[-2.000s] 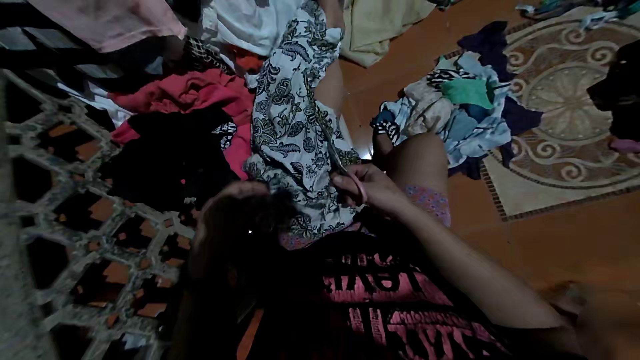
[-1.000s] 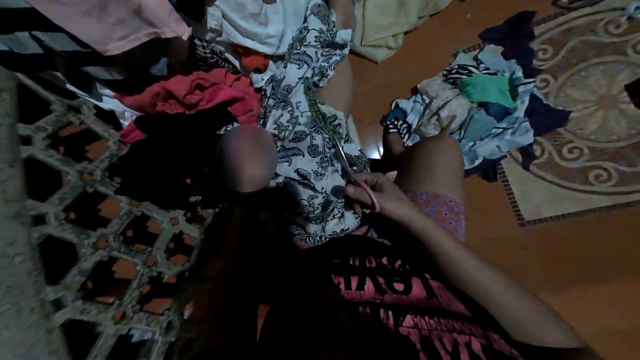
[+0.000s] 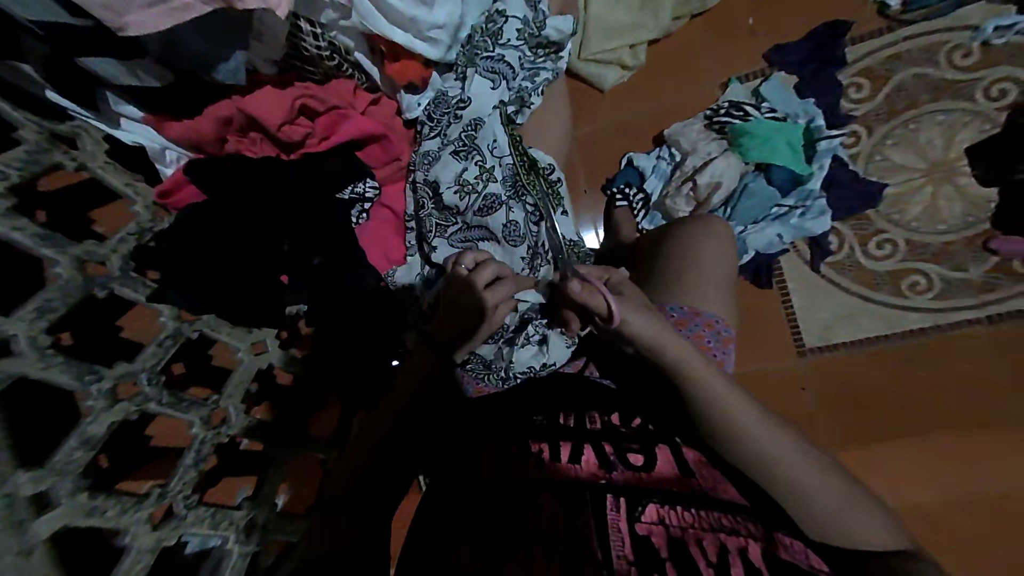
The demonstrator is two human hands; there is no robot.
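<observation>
A white cloth with a dark floral print (image 3: 472,168) lies lengthwise over my lap and leg. My right hand (image 3: 604,300) grips a pair of scissors (image 3: 550,228) by the pink handles, with the blades pointing away from me over the cloth. Whether the blades are apart is hard to tell. Just left of it, my left hand (image 3: 480,296), with a ring on one finger, rests with bent fingers on the cloth near my lap; shadow hides what its fingertips hold.
Red-pink fabric (image 3: 296,120) and black fabric (image 3: 240,232) are heaped at left, by a lattice-patterned surface (image 3: 120,400). A pile of cloth pieces (image 3: 744,160) lies right, beside a tile medallion (image 3: 928,176). Beige cloth (image 3: 616,40) lies at the top.
My left hand, raised and blurred at the left a second ago, is now down on the printed cloth, close to my right hand. The scissors remain in my right hand.
</observation>
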